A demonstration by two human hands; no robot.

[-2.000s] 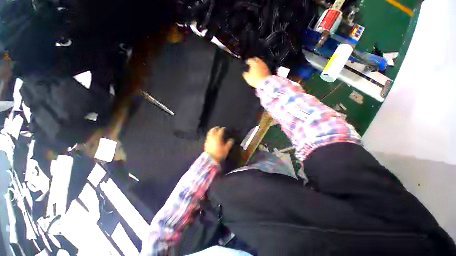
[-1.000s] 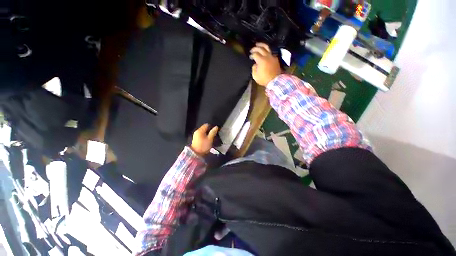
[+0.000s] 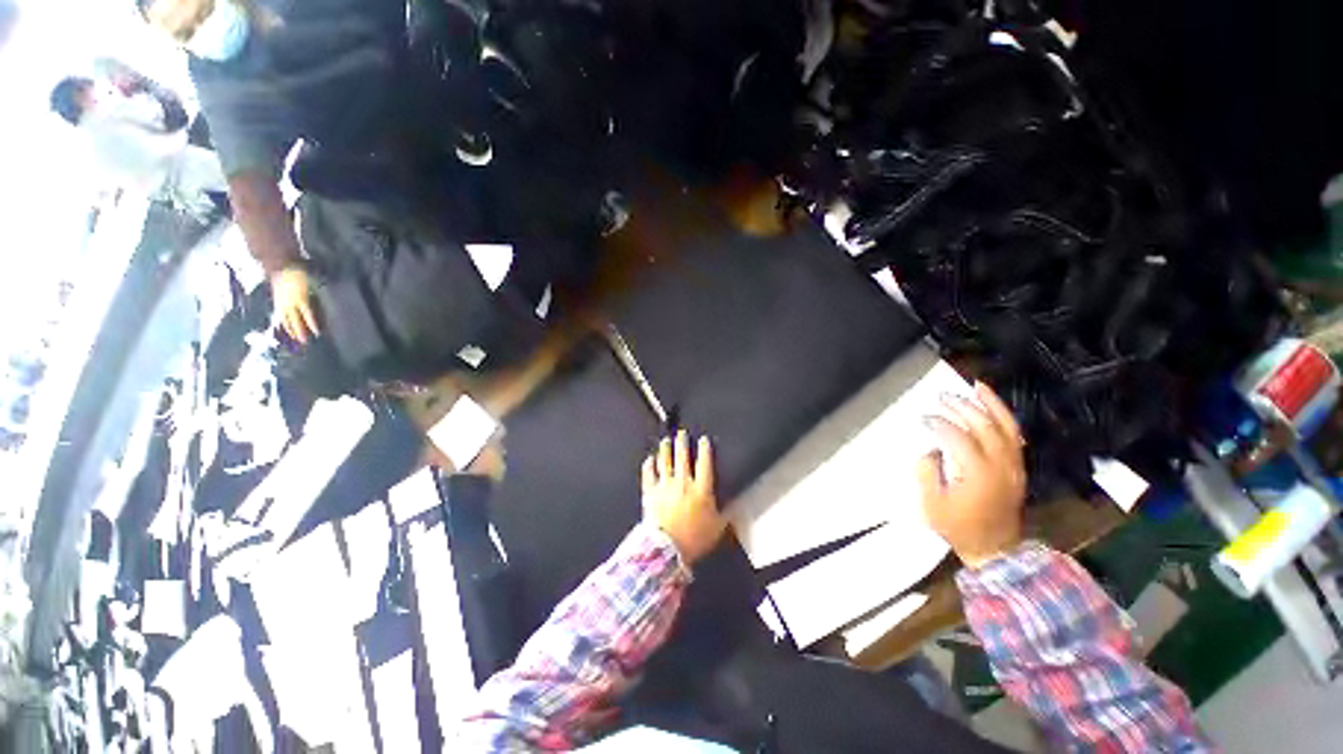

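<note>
A wide black fabric panel stack [image 3: 781,332] lies in front of me with a narrow pale slit in its middle. A white and grey paper-like strip [image 3: 840,479] shows along its near right edge, with a smaller white piece [image 3: 862,579] below it. My left hand [image 3: 682,498] lies on the black fabric near the slit's lower end, fingers slightly spread, holding nothing visible. My right hand [image 3: 975,469] rests on the right end of the white strip, fingers bent and apart, with no grip visible.
A tangled black heap [image 3: 1031,192] lies at the far right. White paper pieces [image 3: 317,589] crowd the left. A person in dark clothes [image 3: 317,103] stands across the table, one hand low. A metal-framed tool [image 3: 1281,552] is at the right edge.
The view has swung so the table sits further right and the person across shows. My hands are now lower on the panel's near edge, and more of the white strip is exposed.
</note>
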